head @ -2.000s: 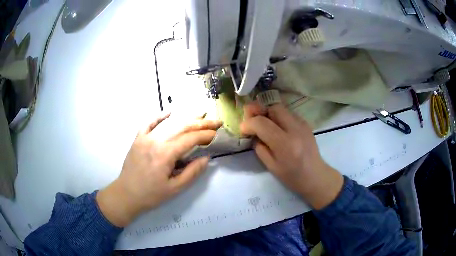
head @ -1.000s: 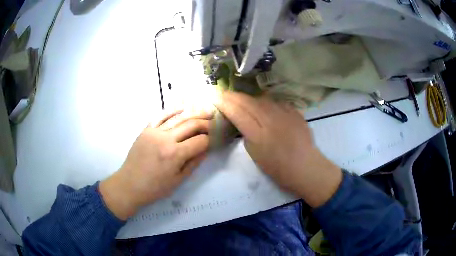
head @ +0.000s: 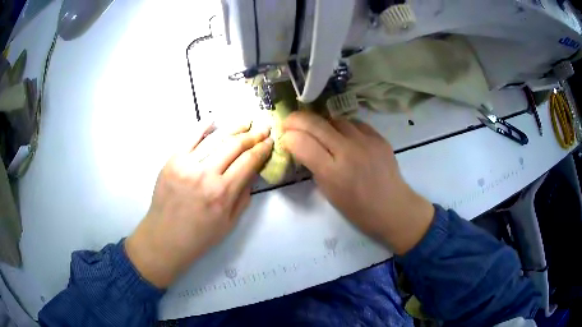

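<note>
The khaki sleeve or leg piece [head: 418, 73] lies under the white sewing machine head [head: 344, 25] and runs off to the right behind it. Its band end [head: 278, 165] looks yellow-green under the lamp, just in front of the presser foot [head: 265, 96]. My left hand [head: 204, 185] lies on the left of the band, fingertips on the cloth near the foot. My right hand [head: 351, 172] holds the band from the right, with its fingertips close to my left ones. The needle tip is lost in glare.
Thread snips [head: 507, 129] lie right of the machine, with yellow scissors handles [head: 563, 119] beyond them. Darker olive cloth [head: 13, 102] is heaped at the table's left edge. A lamp head [head: 82, 16] stands at upper left. The white table [head: 281, 239] has a printed ruler in front.
The band has been turned and bunched between my fingertips near the foot. My right hand has come closer to my left hand than two seconds ago. The view has shifted slightly.
</note>
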